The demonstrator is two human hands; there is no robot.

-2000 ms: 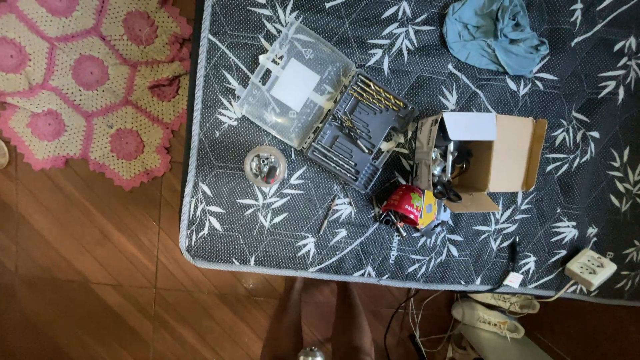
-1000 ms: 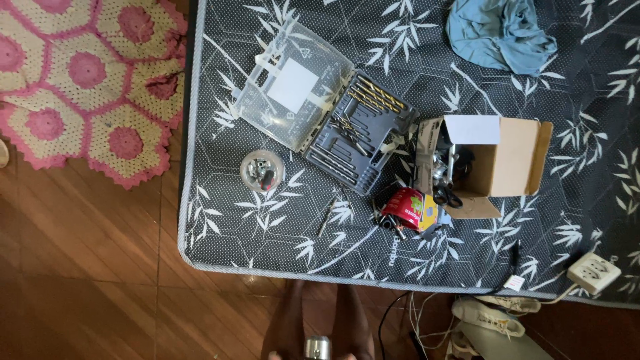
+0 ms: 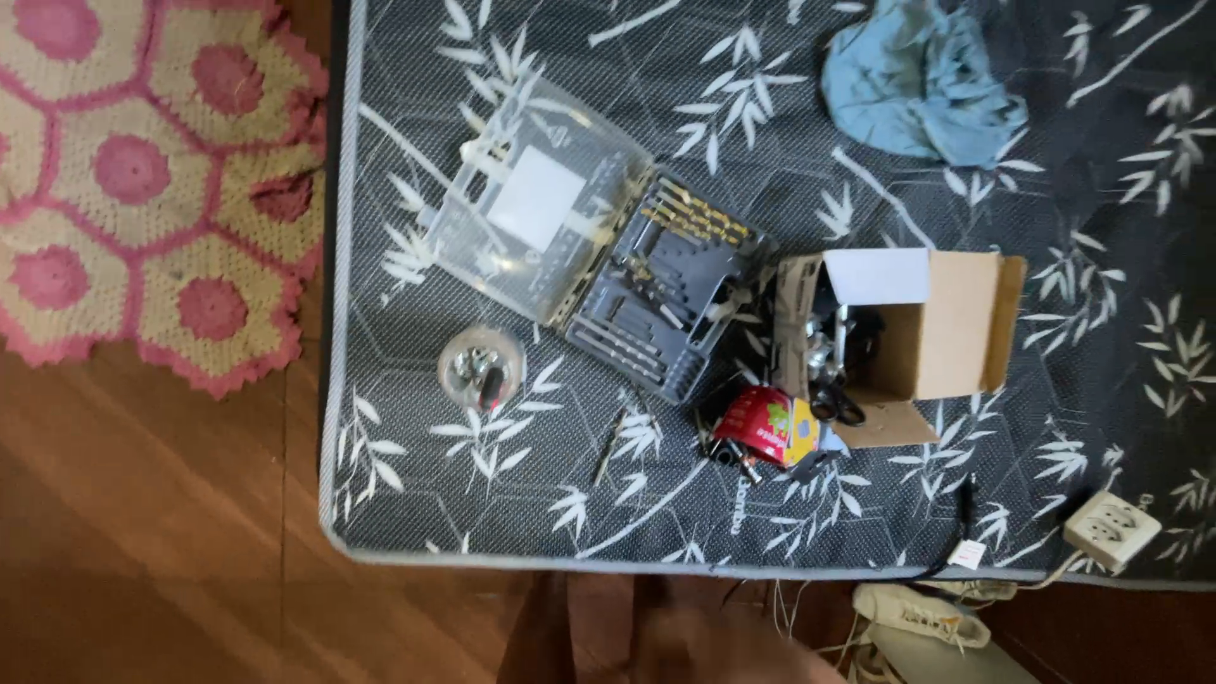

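Note:
At the bottom edge, a blurred shape that looks like my right hand is low in front of the legs; its fingers and anything in it cannot be made out. My left hand is out of view. On the patterned mattress lies an opened drill bit case with a clear lid. Loose bits rest across its slots. A thin drill bit lies below the case. To the left stands a round clear tub of small metal parts.
An open cardboard box holds metal parts and black items. A red and yellow package touches its lower left. Blue cloth lies above; a white socket block sits at the lower right edge. Shoes and cables are below.
The rounded metallic object seen at the bottom edge between the legs in both earlier frames is out of view. A blurred, hand-like shape now shows at the bottom, right of there.

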